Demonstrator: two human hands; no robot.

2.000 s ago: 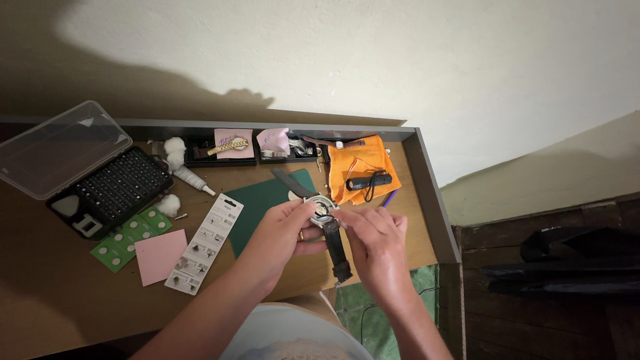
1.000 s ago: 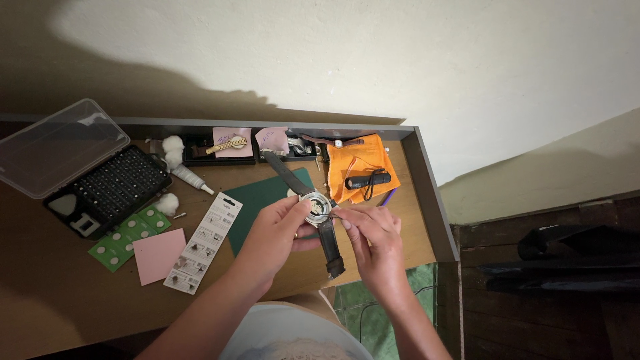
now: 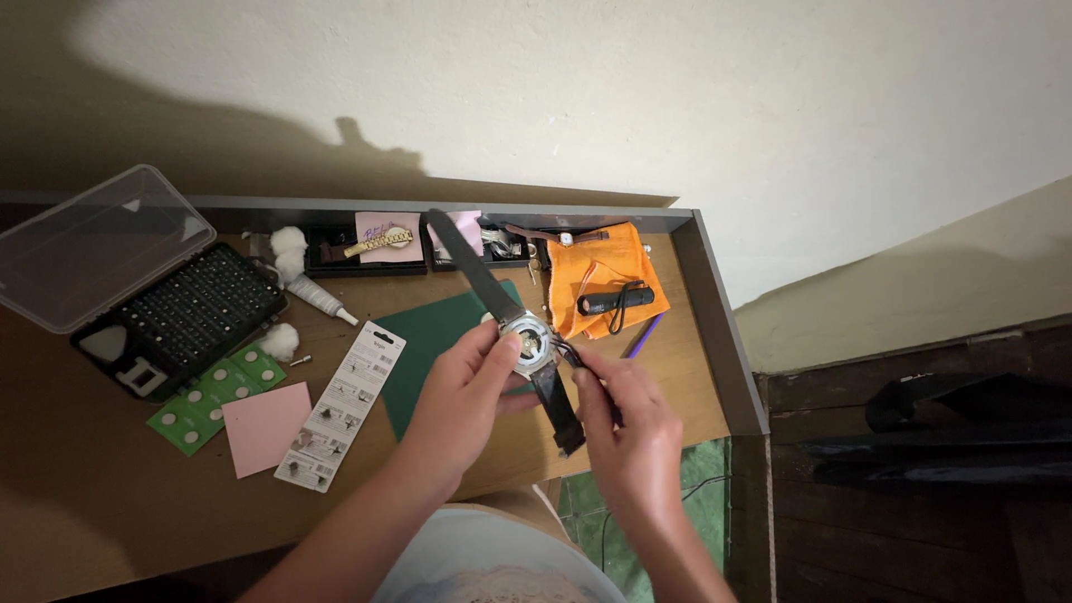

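Note:
A wristwatch (image 3: 531, 343) with a dark strap is held by its case in my left hand (image 3: 461, 394), thumb on the case edge. Its case shows an open, partly silver movement. The upper strap slants up and left; the lower strap hangs toward the desk's front edge. In my right hand (image 3: 624, 410) is a thin dark tool, seemingly tweezers (image 3: 578, 360), with its tip at the right side of the case. Below and left of the watch lies a green mat (image 3: 410, 335), partly hidden by my left hand.
On the left are an open screwdriver bit set (image 3: 201, 310), green button-cell blister packs (image 3: 205, 402), pink notes (image 3: 266, 427), a white printed card (image 3: 339, 410), cotton balls and a tube (image 3: 318, 295). Behind stand black trays (image 3: 368, 266) with watches. An orange cloth (image 3: 586, 260) bears a flashlight (image 3: 615, 300).
The dark tool in my right hand now shows plainly at the case; it was not visible in the earlier frames. The watch stays in my left hand.

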